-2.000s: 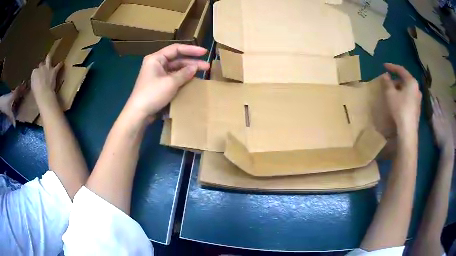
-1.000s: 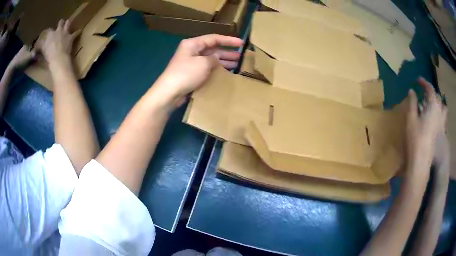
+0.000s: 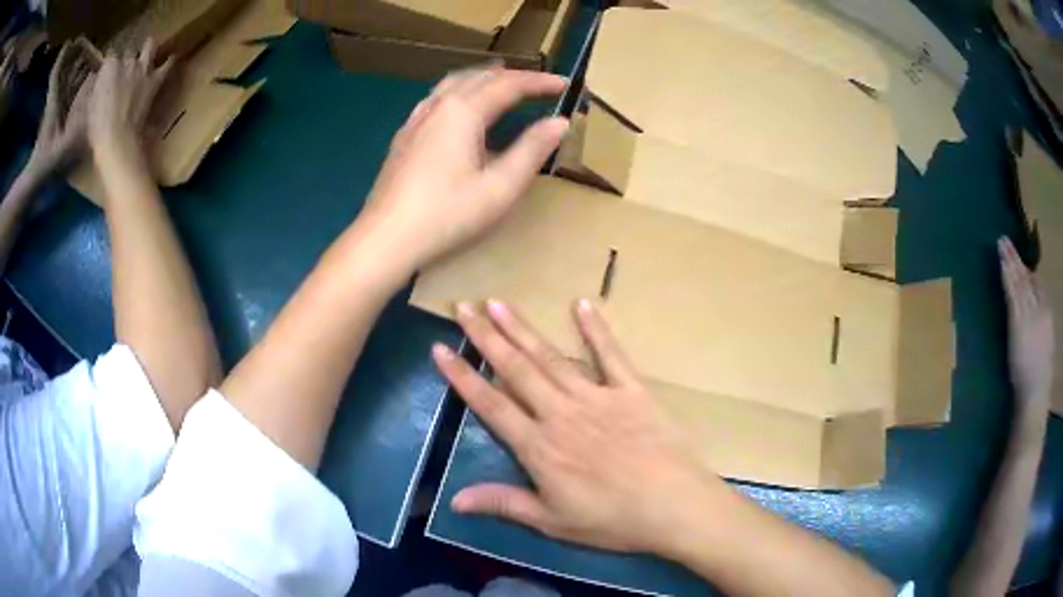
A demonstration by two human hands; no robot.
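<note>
A tan box blank [image 3: 723, 262] lies in front of me, with two dark slots in its base panel. Its lid panel [image 3: 746, 111] extends towards the top. The right side flap [image 3: 924, 352] and a small corner flap [image 3: 853, 448] are at its right end. My left hand [image 3: 472, 163] is over the blank's left end, thumb and fingers apart, seeming not to grip it. My right hand [image 3: 571, 437] lies palm down with spread fingers on the blank's front left part and hides the front left corner.
Open boxes [image 3: 437, 47] are stacked at the top. A paler marked cardboard sheet [image 3: 921, 70] lies upper right. Another person's hands [image 3: 117, 105] are on cardboard at the left; another person's hand [image 3: 1026, 321] is at the right. A dark gap runs between the green tabletops [image 3: 303, 222].
My right hand has left the blank's right end and moved left onto its front left part. The blank's front strip lies flatter. My left hand has opened wider over the left end.
</note>
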